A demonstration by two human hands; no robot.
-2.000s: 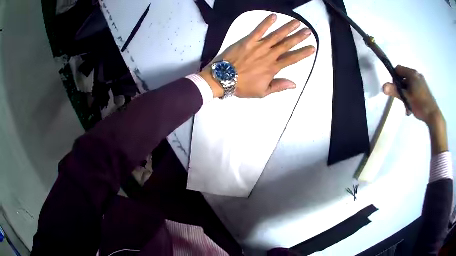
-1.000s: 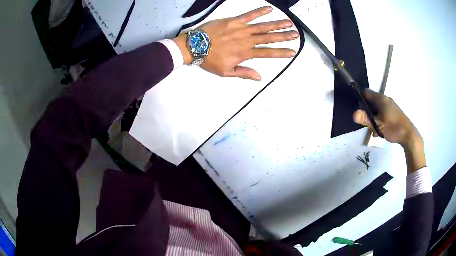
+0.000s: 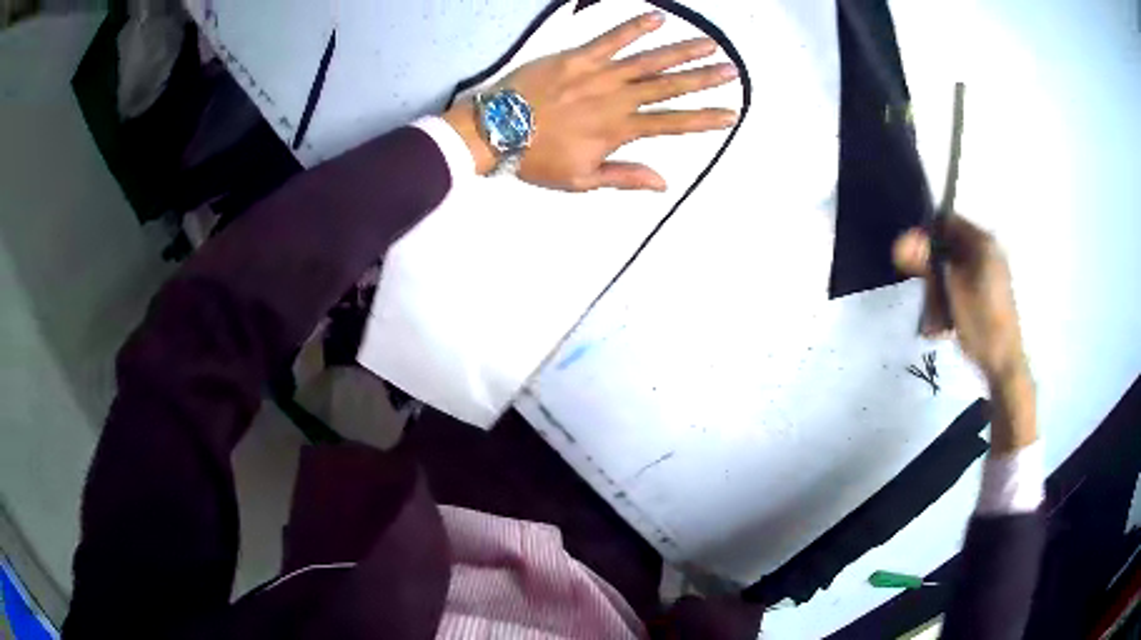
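Observation:
The white paper pattern [image 3: 463, 275] lies with a thin rim of dark cloth [image 3: 747, 94] showing along its curved upper and right edges. Its lower end reaches past the table's front edge. My left hand [image 3: 594, 113] lies flat on the pattern's upper part, fingers spread, gripping nothing. My right hand [image 3: 976, 288] is right of the pattern, blurred, closed around the dark handles of the shears [image 3: 941, 244]. The blades are hard to make out against the dark cloth strip [image 3: 870, 175].
A pale narrow strip [image 3: 957, 138] lies by my right hand. Thread bits [image 3: 923, 370], a jagged dark offcut [image 3: 876, 513] and a green-handled tool [image 3: 895, 579] are at lower right. A thin dark sliver [image 3: 317, 88] lies upper left. Dark scraps [image 3: 213, 125] are beyond the table edge [image 3: 588, 469].
The pattern has swung round, its lower end moving left over the table edge, with my left hand on it. The shears have moved from the pattern's curved edge to the right. An upper dark scrap is gone from view.

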